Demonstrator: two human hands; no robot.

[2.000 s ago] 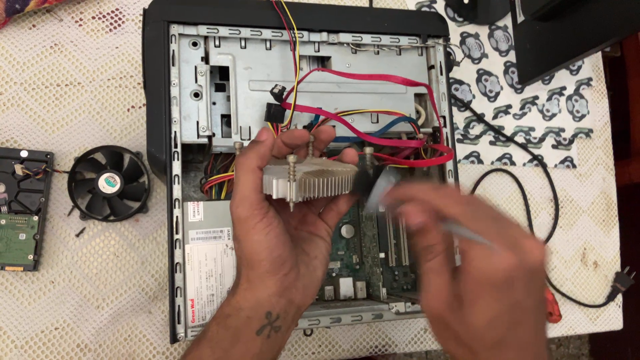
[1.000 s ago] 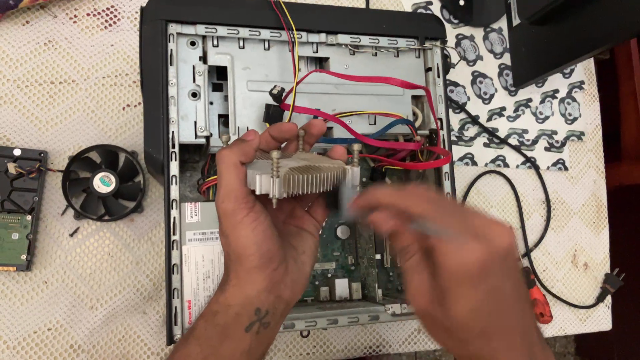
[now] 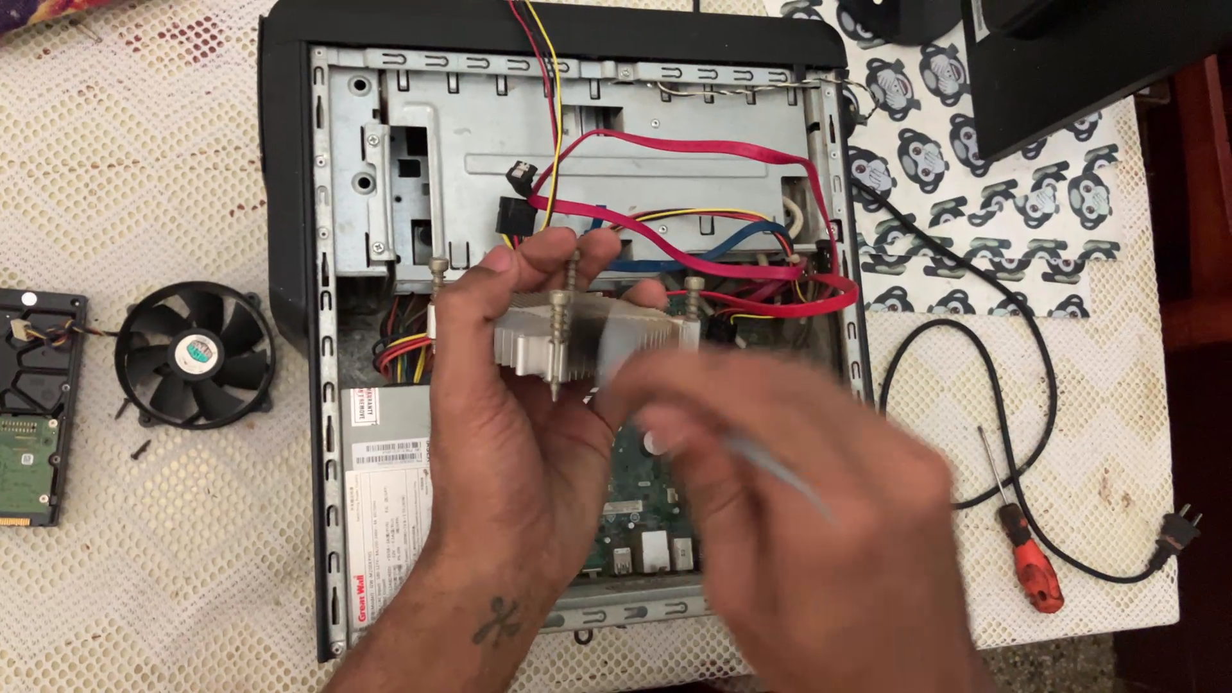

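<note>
My left hand holds a finned metal heatsink with spring screws at its corners, above the open computer case. Blurred by motion, my right hand is at the heatsink's right front side. Its fingers grip a thin, pale, brush-like tool, whose wide end overlaps the fins; the exact kind is unclear. Below the hands, part of a green motherboard shows. Flat red cables and a labelled power supply are also in the case.
On the lace tablecloth at left lie a black cooling fan, a hard drive and a small screw. A red-handled screwdriver and a black power cable with a plug lie at right, below a black monitor stand or panel.
My right hand with the pale tool has shifted relative to the heatsink, now overlapping its front fins. My left hand keeps its hold on the heatsink.
</note>
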